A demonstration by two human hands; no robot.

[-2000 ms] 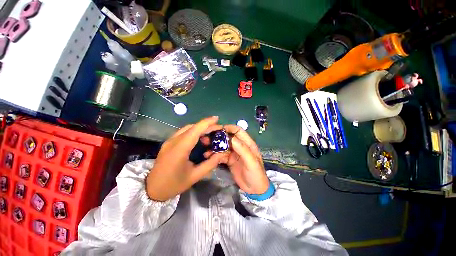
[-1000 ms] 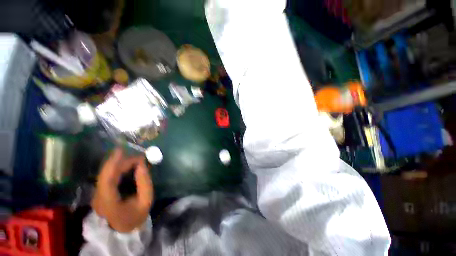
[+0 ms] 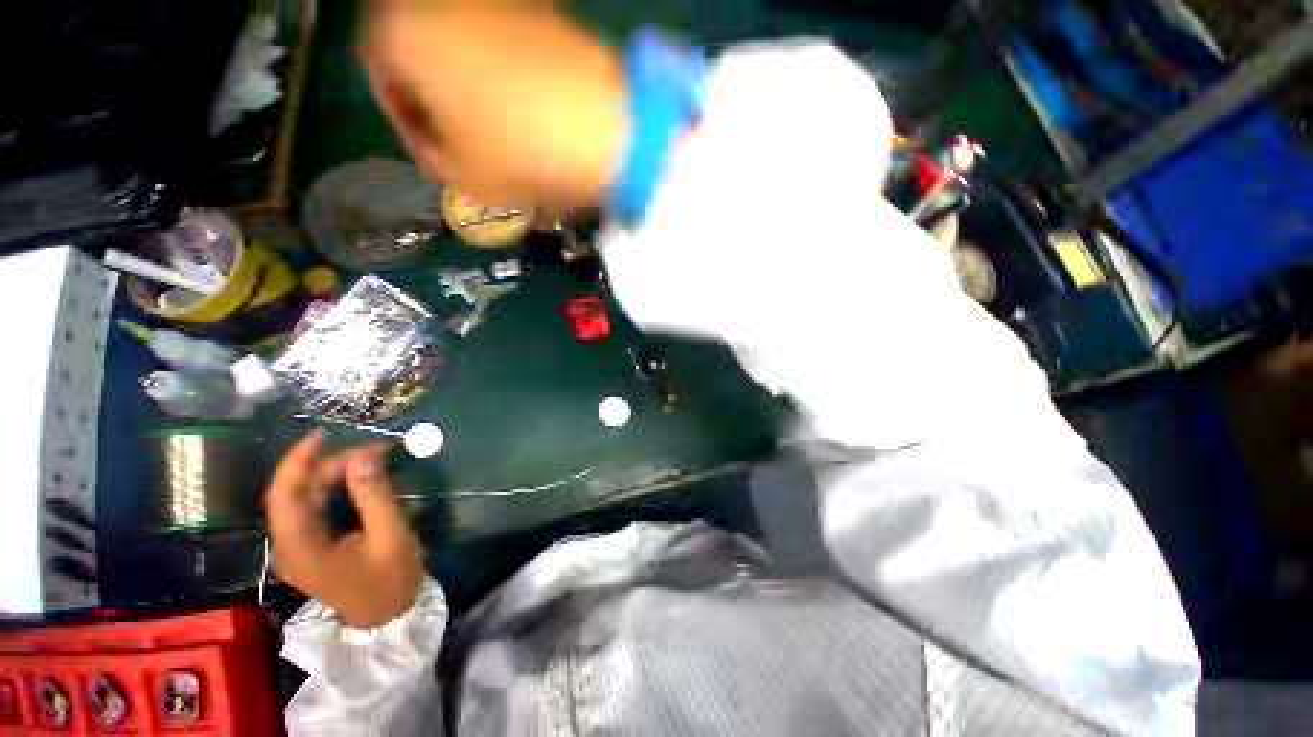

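Note:
My left hand (image 3: 346,533) is low over the bench's front edge at the left, blurred, with fingers curled but apart and nothing visible in it. My right hand (image 3: 497,108), with a blue wristband, is raised at the top, blurred and partly cut off; its fingertips and anything in it cannot be made out. The red housing (image 3: 589,318) lies mid-bench on the green mat. A white round disc (image 3: 615,412) lies nearer me, and another white disc on a wire (image 3: 423,439) lies left of it. A small wired board (image 3: 655,377) is beside my right sleeve.
A shiny parts bag (image 3: 360,346), a wire spool (image 3: 199,478) and a yellow-banded container (image 3: 216,281) stand left. The red compartment tray (image 3: 137,634) is at lower left. A round tin (image 3: 487,219) is partly behind my right hand. A blue bin (image 3: 1224,202) is at right.
My hands have parted from the small dark device they held together. My right hand has come into view at the top, arm across the bench. The view has turned.

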